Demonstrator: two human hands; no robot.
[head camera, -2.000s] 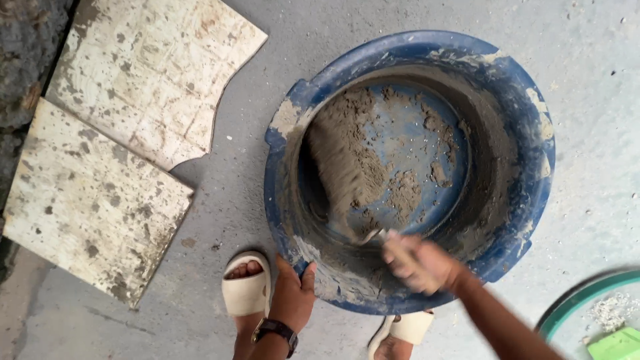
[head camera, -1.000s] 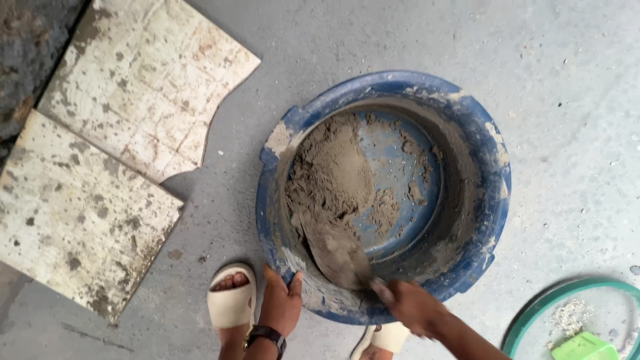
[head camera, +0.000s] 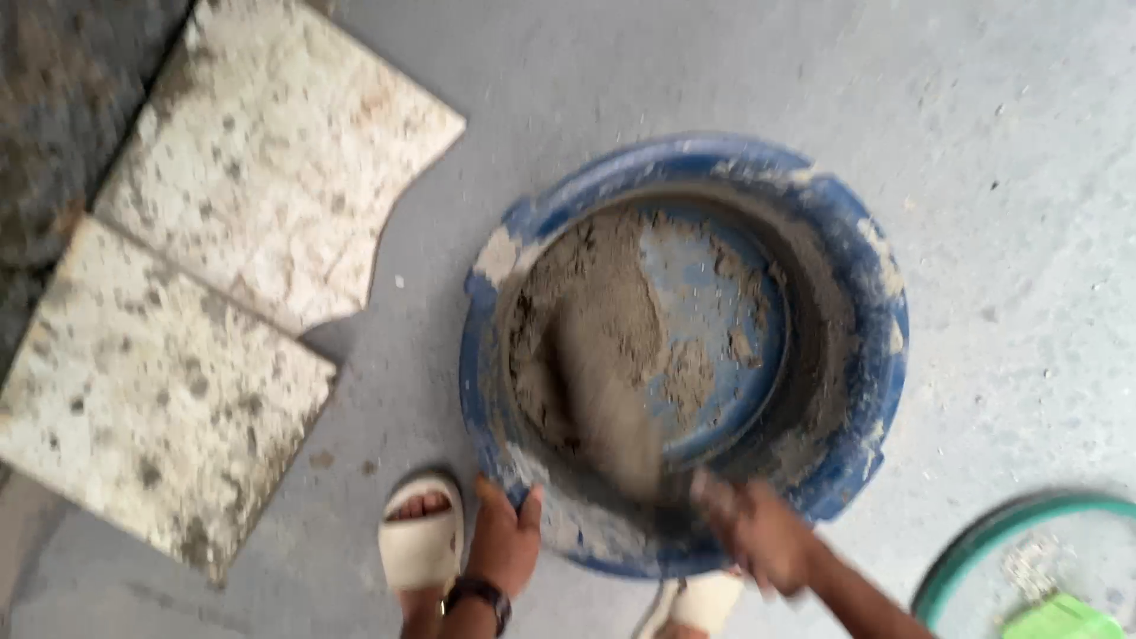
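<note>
A round blue plastic tub (head camera: 683, 564) stands on the floor, its rim and walls smeared with dried mortar. Grey-brown mortar mix (head camera: 621, 302) lies heaped toward the left of its bottom, with scattered crumbs on the right. My left hand (head camera: 506, 537), with a dark watch at the wrist, grips the tub's lower left rim. In my right hand (head camera: 759, 532), over the near rim, is the handle of a trowel (head camera: 617, 417). The trowel's blade is blurred by motion and lies against the mix; its exact edge cannot be made out.
Two mortar-spotted whitish tiles or boards (head camera: 169, 390) lie at the left, one with a broken edge. My feet in cream sandals (head camera: 422, 532) are close to the tub's near side. A teal-rimmed round container (head camera: 976, 541) at the lower right holds a light green object (head camera: 1061, 619) and pale crumbs.
The trowel has moved about within the tub, from the near left wall a second ago to across the heap now. My left hand has stayed on the rim.
</note>
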